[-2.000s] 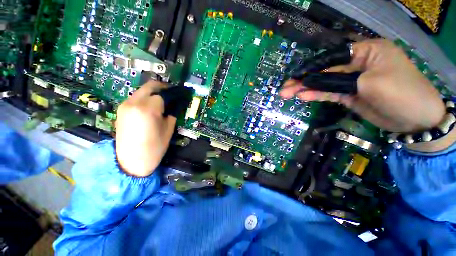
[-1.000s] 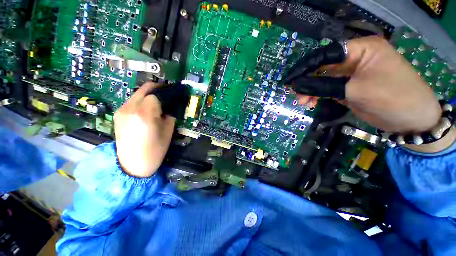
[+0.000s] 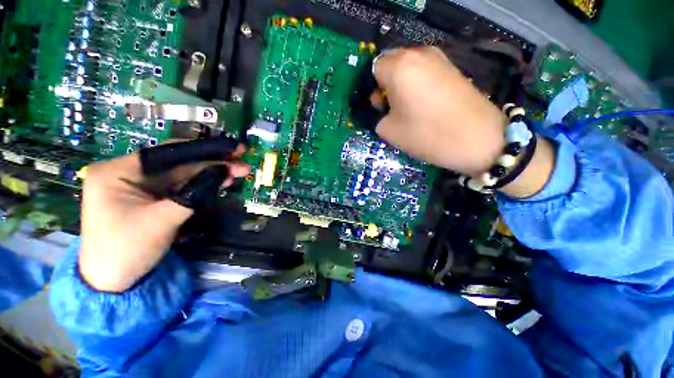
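Observation:
The green main circuit board (image 3: 329,148) lies in a black carrier frame (image 3: 229,33) in front of me. A yellow block component (image 3: 269,170) stands at its lower left, with a small grey block (image 3: 267,127) above it. My left hand (image 3: 144,199), in black finger cots, is at the board's left edge beside the yellow block. Its fingers are apart and nothing shows between them. My right hand (image 3: 432,107) is over the board's upper right, fingers curled down. Its fingertips are hidden, so I cannot tell if it holds a part.
Another populated board (image 3: 111,81) is at the left, with a metal clip (image 3: 177,112) between the boards. A green clamp (image 3: 321,262) is at the near edge. A blue strap cord (image 3: 628,114) trails right. Part of a yellow parts bin (image 3: 585,6) shows at the top right.
My right hand has moved left and now curls down over the board. My left hand has drawn back left and its fingers have spread. The boards sit slightly further left in view.

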